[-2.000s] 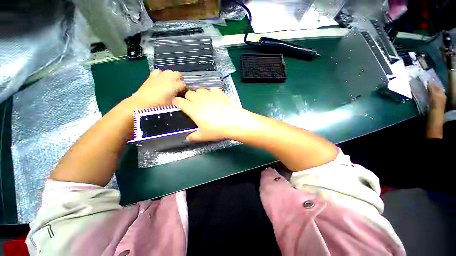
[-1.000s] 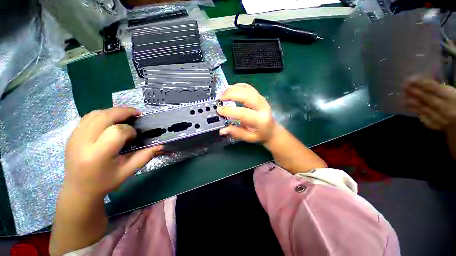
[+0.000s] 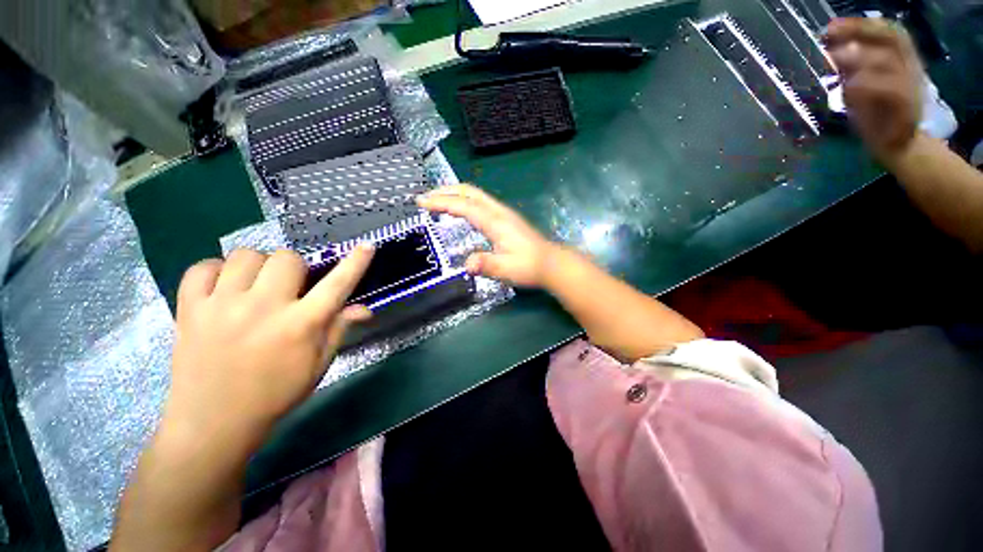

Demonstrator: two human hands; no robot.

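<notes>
The slotted panel (image 3: 401, 266) lies in front of me, dark face up with a pale slotted rim, on the bubble wrap sheet (image 3: 350, 363). My left hand (image 3: 253, 323) is at its left end, index finger on the dark face, thumb at the near edge, other fingers curled. It covers the panel's left part. My right hand (image 3: 501, 243) is at the right end, thumb and index finger spread around the far right corner. Beyond lie rows of grey brackets (image 3: 350, 194) and dark brackets (image 3: 323, 113).
A black dotted tray (image 3: 517, 110) and an electric screwdriver (image 3: 571, 50) lie beyond, right of the brackets. A flat cover plate (image 3: 701, 119) and a slotted strip (image 3: 760, 70) lie at right, near another person's hand (image 3: 878, 86). Bubble bags (image 3: 81, 345) lie at left.
The panel, held tilted with its port cutouts showing, now lies with its dark face up. My right fingers have spread. The other person's grey sheet has come down onto the bench.
</notes>
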